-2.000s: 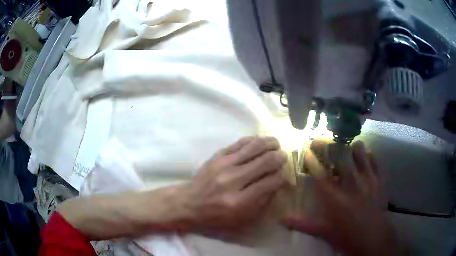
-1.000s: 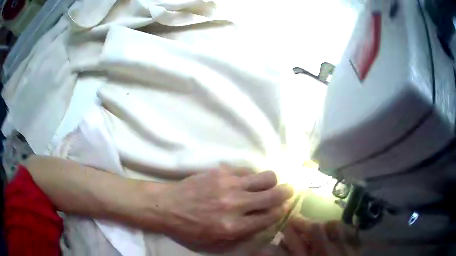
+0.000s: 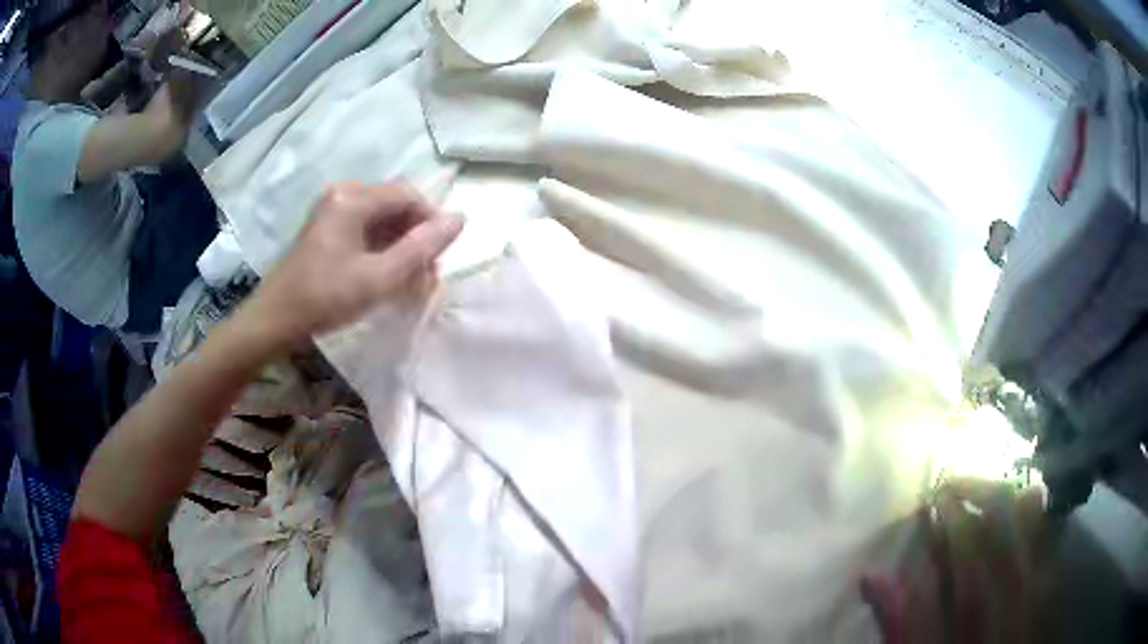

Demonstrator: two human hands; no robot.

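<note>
A large cream garment panel (image 3: 755,289) lies in folds across the table and runs to the machine head (image 3: 1070,252) at the right. My left hand (image 3: 359,258) is raised at the left, thumb and fingertips close together, beside a whiter, thinner cloth (image 3: 535,365) that hangs over the front edge. Whether it pinches that cloth is unclear. My right hand (image 3: 969,566) lies low on the panel by the lamp glow (image 3: 963,447), blurred and dim; its grip is unclear. Glare hides the needle and presser foot.
Layered cream pieces (image 3: 334,151) lie at the table's left. Below them is a crumpled beige-grey bundle (image 3: 296,535) with dark gaps. A person in a light top (image 3: 69,208) is at the upper left. Pale trays or boards (image 3: 296,63) stand at the top left.
My left hand has left the needle area and moved left and up to the whiter cloth. The view has swung left, so the machine head sits farther right. My right hand remains near the needle area.
</note>
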